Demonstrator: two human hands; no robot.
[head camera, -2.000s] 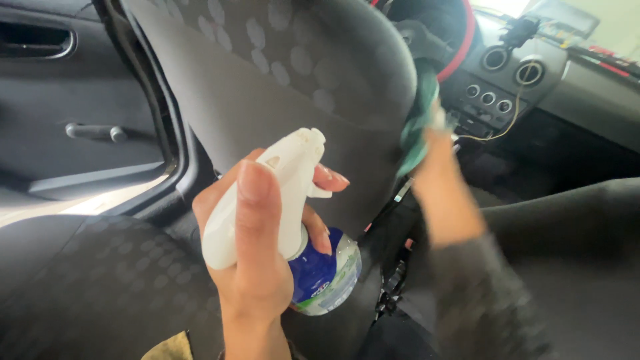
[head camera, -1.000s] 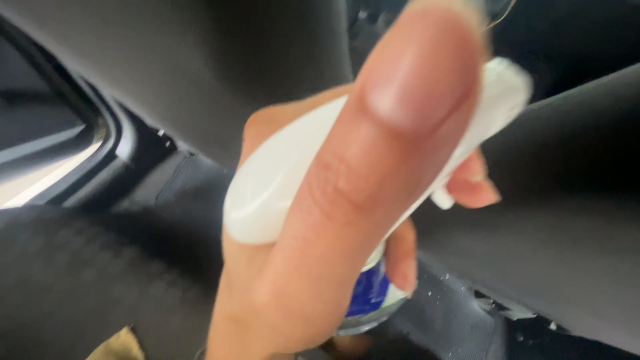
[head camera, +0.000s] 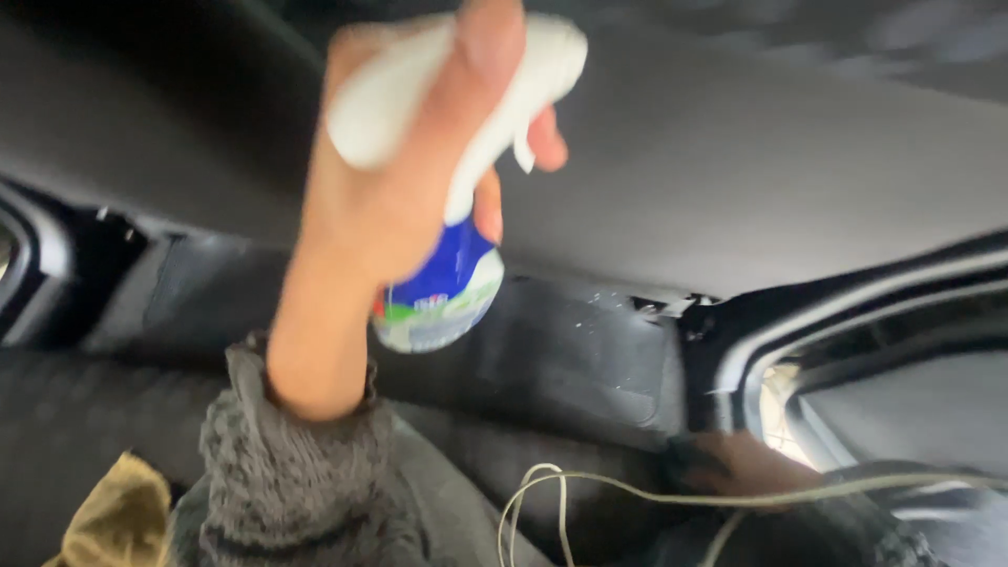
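My left hand (head camera: 394, 181) is raised at the upper middle, shut around the white trigger head of a spray bottle (head camera: 445, 291) with a blue, green and clear lower part. The thumb lies over the top of the head and fingertips show beside the trigger. The bottle tilts in front of a dark seat back. Low at the right, my right hand (head camera: 756, 468) is dim and blurred, with a dark green cloth (head camera: 685, 465) at its fingers, near the door opening. How it grips the cloth is mostly hidden in shadow.
A yellowish cloth (head camera: 118, 516) lies at the lower left on the dark seat (head camera: 71, 417). A pale thin cable (head camera: 661, 498) loops across the lower right. Behind the bottle is the car's floor mat (head camera: 583, 354), with white specks; a door frame (head camera: 744, 354) stands at the right.
The view has swung from the front seats and dashboard to the rear footwell. My left hand still holds the spray bottle. My right hand, by the front seat two seconds ago, is now at the lower right.
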